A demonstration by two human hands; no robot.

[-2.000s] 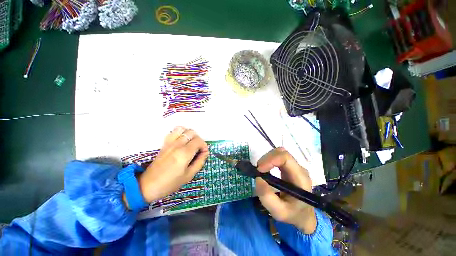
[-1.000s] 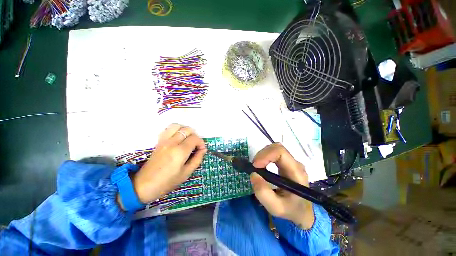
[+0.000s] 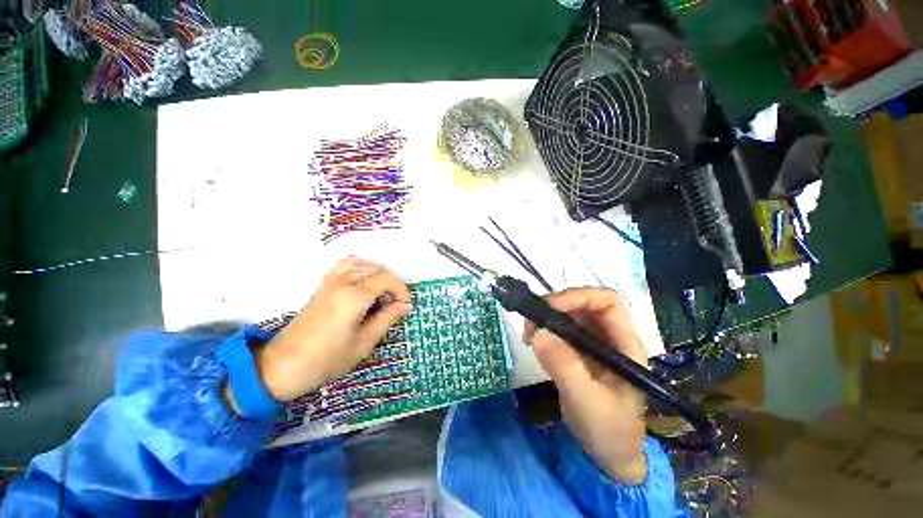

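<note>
The green PCB panel lies on the white sheet, with rows of coloured lead wires on its left part. My left hand is over the panel's upper left, thumb and fingertips pinched together at the edge of the wired part; whether a wire is between them is too small to tell. My right hand grips the black soldering iron. The iron's bare metal tip points up and left, above the panel's upper edge and clear of the boards. The wire pile lies on the sheet above my left hand.
A round dish with silvery contents stands beside the black fan. Dark tweezers lie right of the panel. The iron stand and a red rack are at the right. Wired bundles lie upper left.
The iron's tip has lifted away from beside my left fingertips and moved up over the sheet. My left hand stays pinched in nearly the same place. The camera view has shifted slightly.
</note>
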